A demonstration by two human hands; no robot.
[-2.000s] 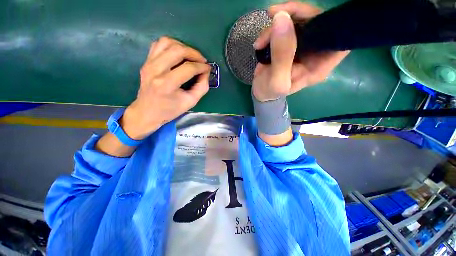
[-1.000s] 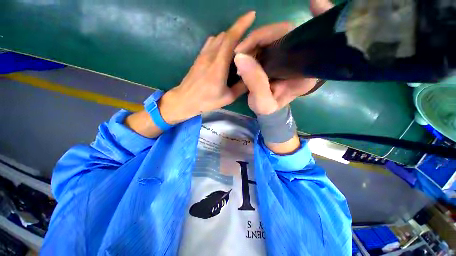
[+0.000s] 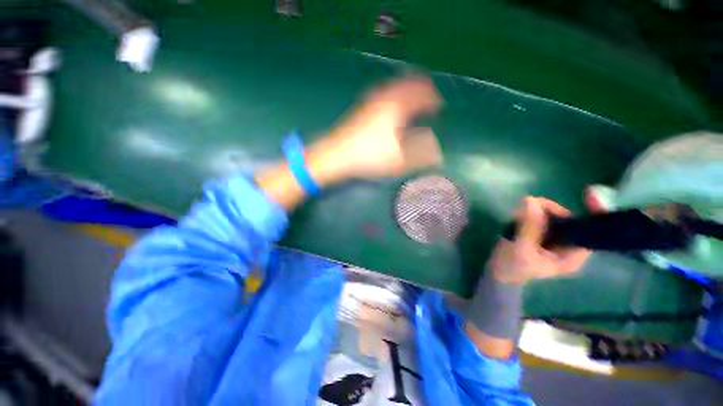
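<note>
My left hand (image 3: 384, 131), with a blue wristband, is blurred over the green mat, beyond and left of the screw dish. Its fingers look bent; whether it holds anything is not visible. My right hand (image 3: 529, 247), with a grey wristband, grips the black electric screwdriver (image 3: 614, 230) on the right, its rear end pointing right. The round grey speckled dish (image 3: 432, 209) lies on the mat between my hands. The bit and any small black part cannot be made out.
The green mat (image 3: 214, 119) spans the bench. A pale green fan (image 3: 682, 178) stands at the right. A white label (image 3: 564, 346) and black power strip (image 3: 626, 347) are at the near right edge. White-tipped objects (image 3: 138, 47) are at the far left; a small item (image 3: 386, 26) lies beyond.
My hands were together at the screwdriver and are now apart. My left hand has moved forward, and my right hand has moved right with the driver. The dish is uncovered. The view has shifted.
</note>
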